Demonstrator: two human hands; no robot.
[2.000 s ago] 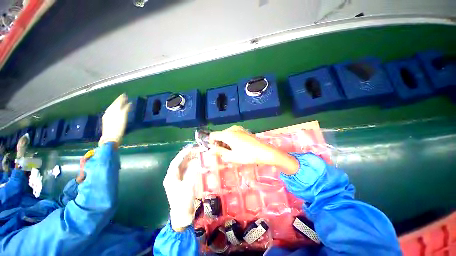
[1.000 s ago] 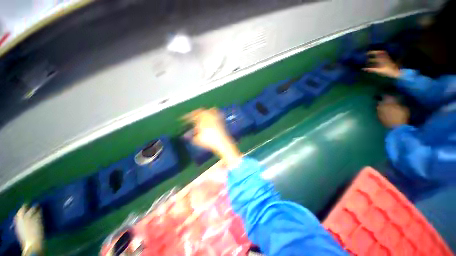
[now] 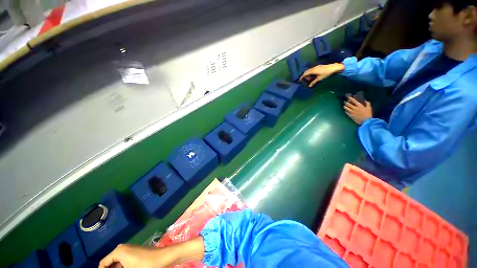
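My right hand (image 3: 133, 256) is at the bottom left, cut off by the lower edge; its fingertips and anything in them are hidden. My left hand is out of view. A pale-rimmed black watch (image 3: 94, 217) lies on a blue box (image 3: 116, 222) above my right hand. Beside it stand a box with a dark recess (image 3: 148, 201) and a closed box with a pale logo (image 3: 192, 157). A red blister tray (image 3: 212, 201) under crinkled clear film is partly hidden by my right sleeve.
More blue boxes (image 3: 245, 119) run in a row along the green belt to the far right. An orange-red pocketed tray (image 3: 387, 220) is at the lower right. Another worker in a blue smock (image 3: 418, 120) reaches to the boxes. A grey-white panel (image 3: 157, 99) borders the belt.
The view has turned right. My right hand has moved from over the box row down to the lower left. My left hand, seen at the tray two seconds ago, is out of view.
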